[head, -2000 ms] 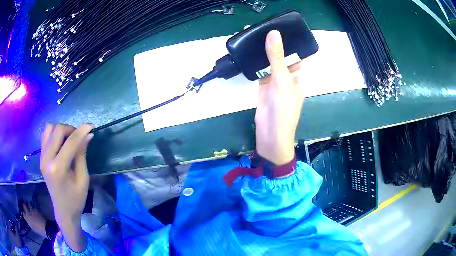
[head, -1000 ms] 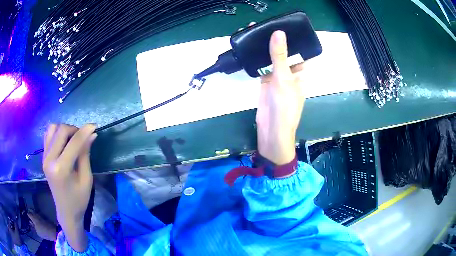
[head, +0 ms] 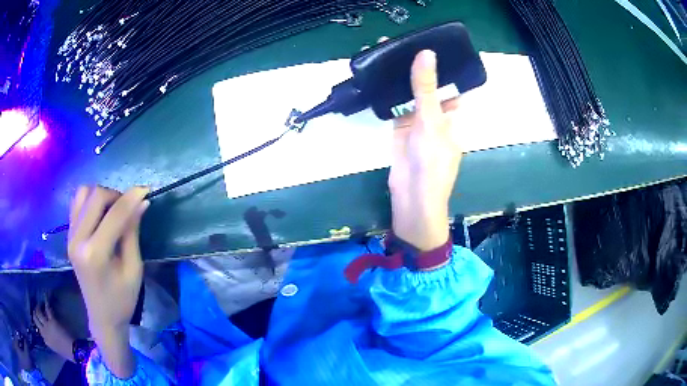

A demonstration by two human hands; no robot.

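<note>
My right hand (head: 425, 158) is bare and holds the flat black glue bottle (head: 422, 64), tilted with its nozzle (head: 324, 108) pointing left and down. The nozzle tip is at the small silvery connector (head: 294, 121) on the cable end; whether they touch is hard to tell. My left hand (head: 109, 241) pinches the thin black cable (head: 218, 167) between fingers and thumb. The cable's other end, a tiny pale tip (head: 45, 236), sticks out left of my left hand. The connector is over the white sheet (head: 260, 170).
The main pile of black cables (head: 226, 38) lies behind the sheet. A second cable bundle (head: 554, 68) lies at its right end. Violet light (head: 22, 130) glows at left. Below the green bench (head: 633, 154) are a dark plastic crate (head: 527, 271) and black bags (head: 629, 241). Another person's hand (head: 53, 324) shows lower left.
The sheet, cables and both hands have shifted slightly right in the picture together. The nozzle tip has shifted slightly around the connector. Both hands keep their holds.
</note>
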